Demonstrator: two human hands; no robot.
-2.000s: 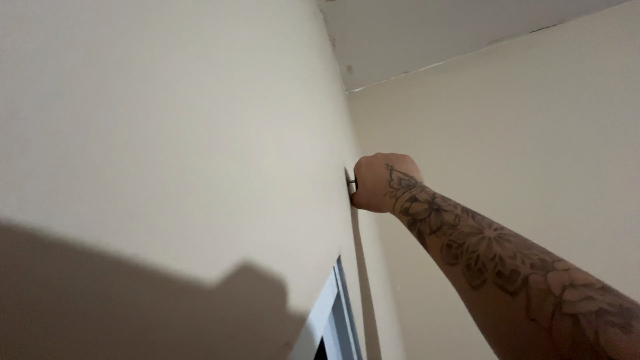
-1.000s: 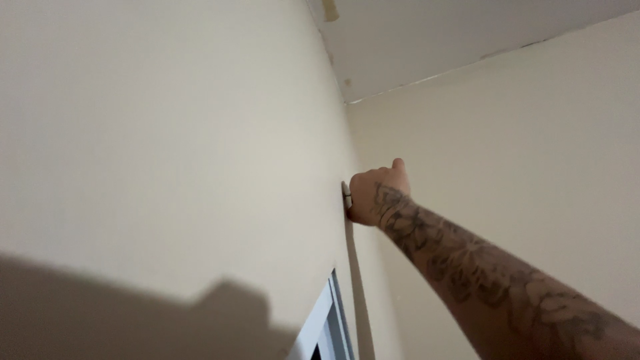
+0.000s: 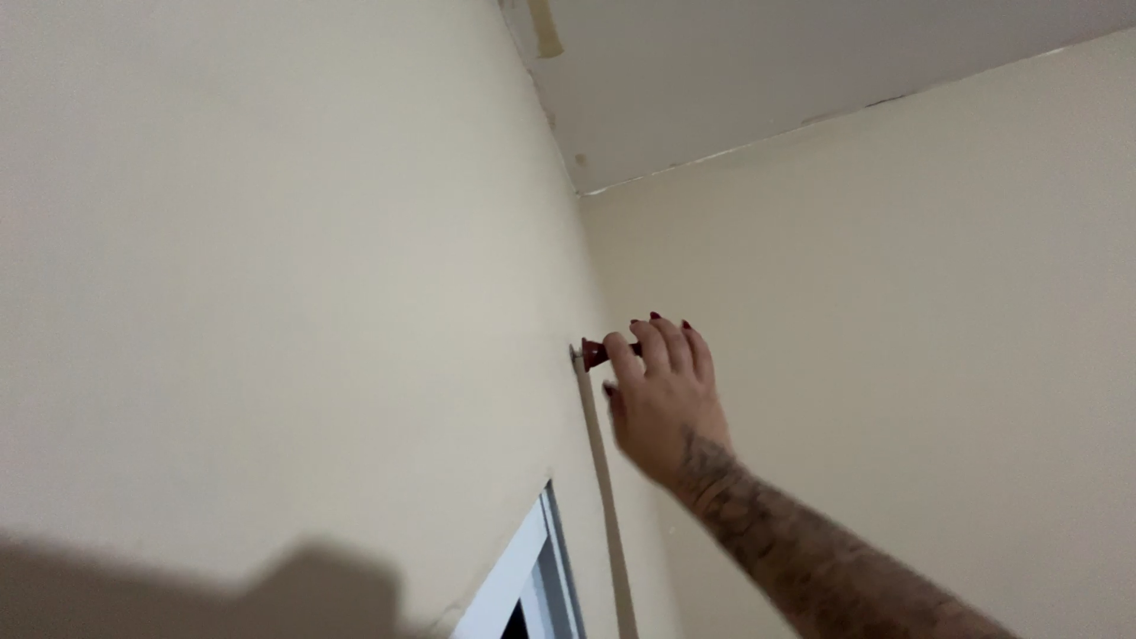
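My right hand (image 3: 670, 390) is raised against the left wall near the corner, its back facing me and its tattooed forearm coming in from the lower right. The fingers curl loosely around a small dark-red-handled tool (image 3: 595, 353), whose kind I cannot tell. Its flared end points left, and a small metal part (image 3: 575, 353) there meets the wall. The palm side of the grip is hidden. My left hand is out of view.
The cream left wall (image 3: 311, 266) meets the right wall (image 3: 870, 311) and a grey ceiling (image 3: 710, 80) with marked, rough edges. A white door or window frame (image 3: 519, 559) stands below the hand. Dark shadows fall on the left wall.
The right hand was a closed fist around the tool; its fingers have since loosened and spread upward, so the red handle shows.
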